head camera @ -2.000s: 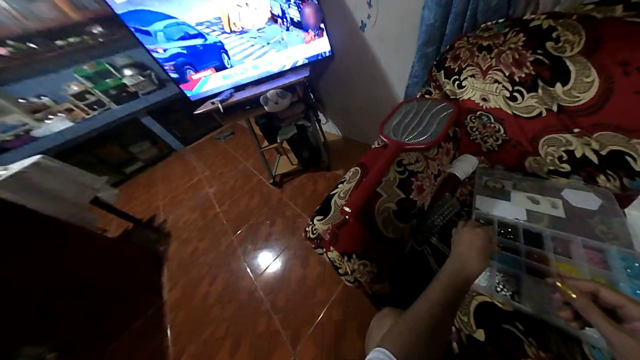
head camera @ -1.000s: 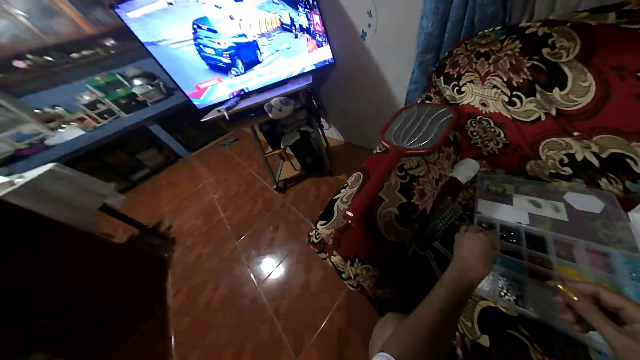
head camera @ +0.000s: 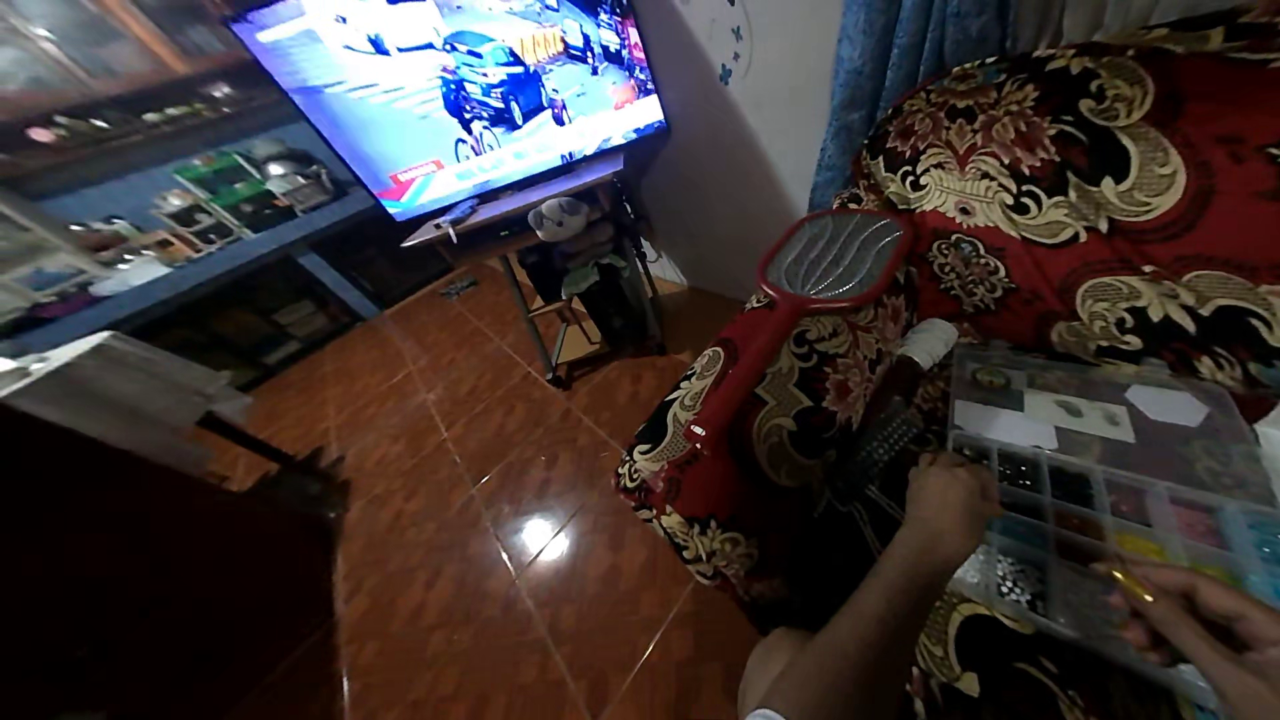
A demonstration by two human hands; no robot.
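An open plastic compartment box (head camera: 1085,505) lies on the sofa at the right, its sections filled with small beads in several colours. My left hand (head camera: 952,500) rests over the box's left edge, fingers bent down at the dark bead sections; whether it pinches anything is hidden. Over the front right sections is my right hand (head camera: 1190,610), with a slim gold-coloured tool (head camera: 1133,586) held between thumb and fingers. The raised clear lid (head camera: 1100,410) behind the sections has pale paper pieces on it.
A red electric mosquito swatter (head camera: 835,258) lies on the patterned sofa arm. Beside the box are a white-topped bottle (head camera: 928,343) and a dark remote control (head camera: 885,440). A lit television (head camera: 470,90) stands on a wheeled stand (head camera: 530,320) beyond the tiled floor.
The television picture has changed. Both hands stay at the box in nearly the same places.
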